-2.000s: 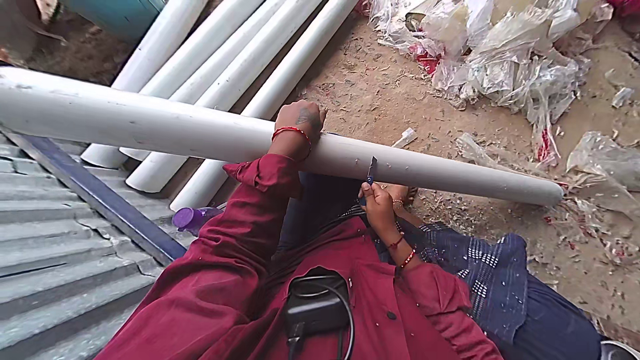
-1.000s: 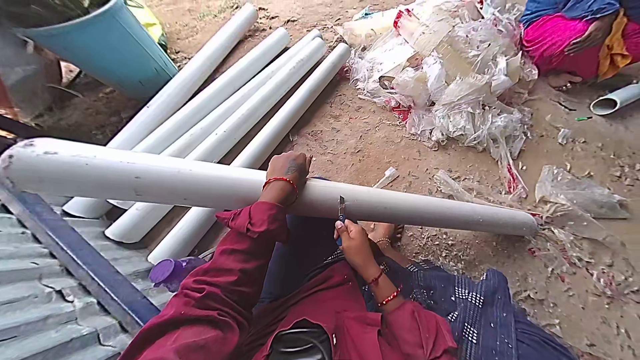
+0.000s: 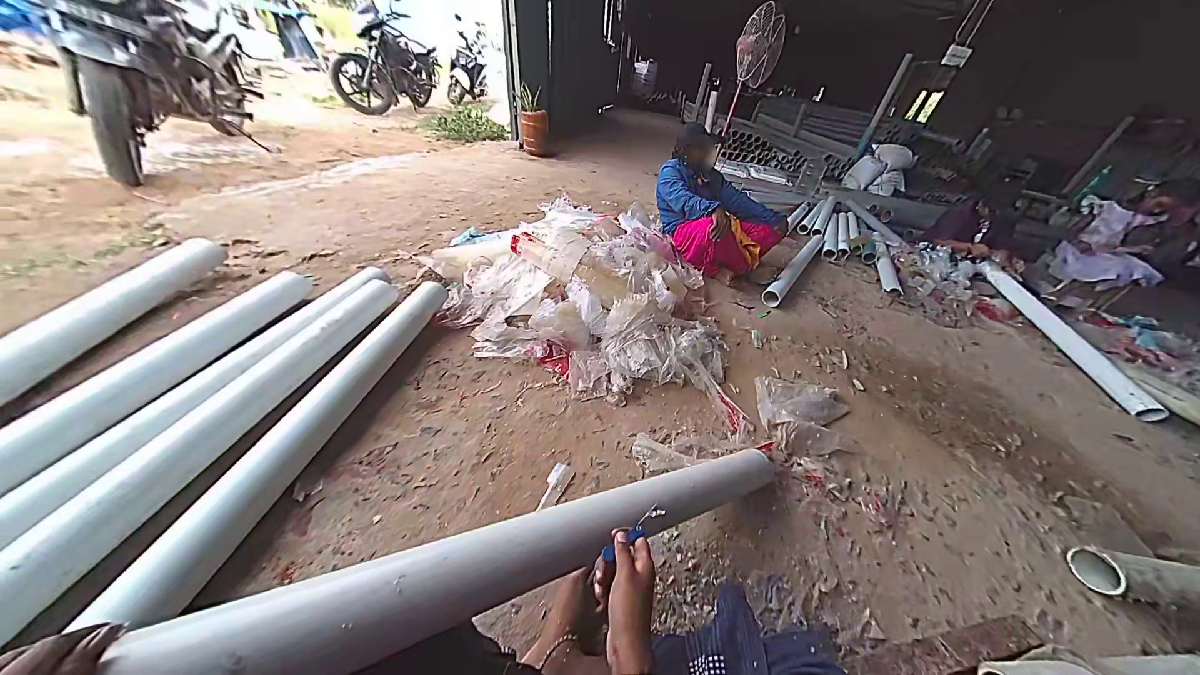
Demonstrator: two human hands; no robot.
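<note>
A long white plastic pipe (image 3: 441,562) slants across the lower part of the head view, its far end on the dirt ground. At the bottom left corner, my left hand (image 3: 61,652) lies against the near end of the pipe, partly cut off by the frame. My right hand (image 3: 626,591) is closed around a small tool with a blue handle (image 3: 622,542), held against the pipe's lower side. The tool's tip rests on the pipe, with a small pale shaving by it. A bare foot (image 3: 565,614) shows beside my right hand.
Several white pipes (image 3: 267,469) lie side by side at left. A heap of torn plastic wrapping (image 3: 600,300) lies beyond the held pipe. A seated person in blue and pink (image 3: 712,202) is farther back, near more pipes. Another pipe (image 3: 1139,574) lies at right. Motorcycles (image 3: 384,61) stand behind.
The view has tilted up strongly, bringing the motorcycles and shed into sight. My left hand has moved from the pipe's middle to its near end. My right hand still holds the tool.
</note>
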